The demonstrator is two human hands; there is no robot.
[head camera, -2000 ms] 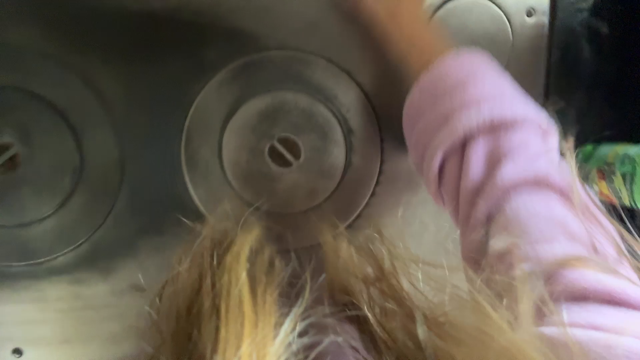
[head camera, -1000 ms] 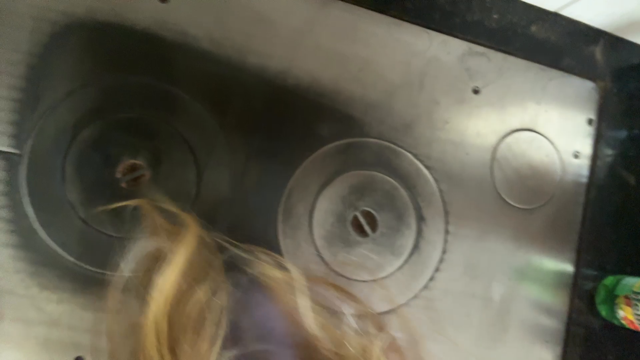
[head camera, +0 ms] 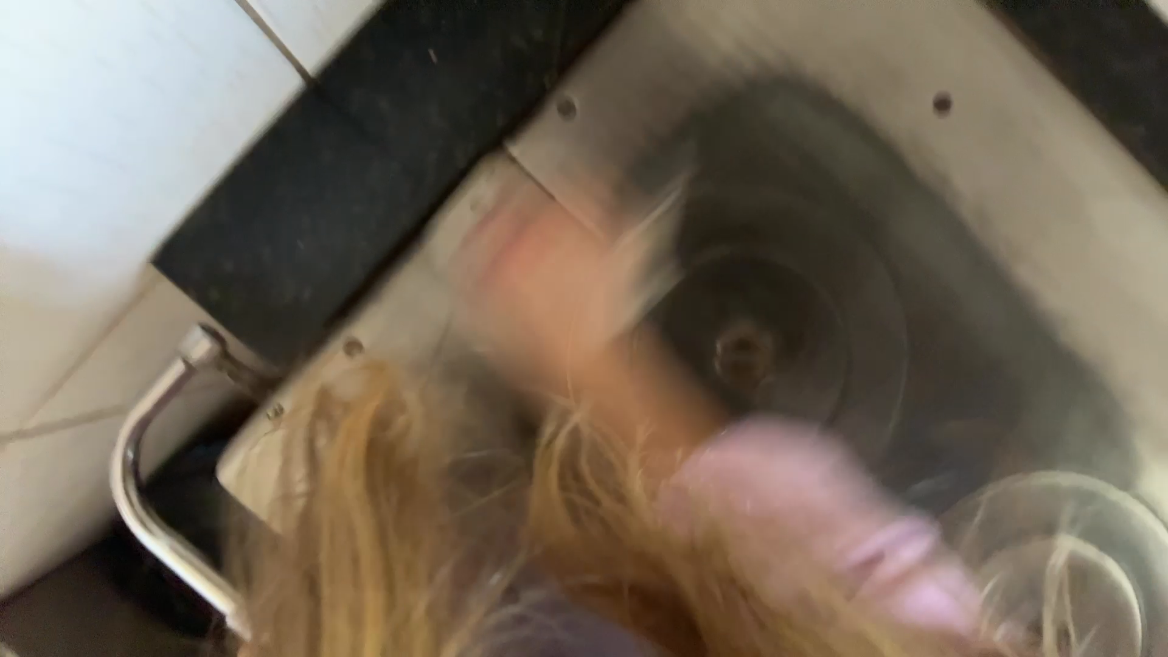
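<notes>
My right hand (head camera: 547, 283), blurred by motion, reaches from a pink sleeve (head camera: 812, 511) over the metal top of a wood-burning stove (head camera: 1031, 219). Something pale and thin, perhaps a cloth or paper, shows at the hand's right side, too blurred to name; whether the fingers grip it cannot be told. Just right of the wrist lies a darkened round burner plate (head camera: 803, 365) with a small slotted centre. A second, lighter burner plate (head camera: 1122, 566) is at the lower right, partly behind hair. My left hand is not in view.
A black stone border (head camera: 365, 182) edges the stove, with white wall tiles (head camera: 119, 119) beyond it. A curved chrome rail (head camera: 137, 484) stands out at the stove's left corner. Long blond hair (head camera: 365, 511) hangs across the lower view.
The sleeved arm, at the upper right two seconds ago and out of view one second ago, now reaches over the stove's left end. The view has swung left and turned.
</notes>
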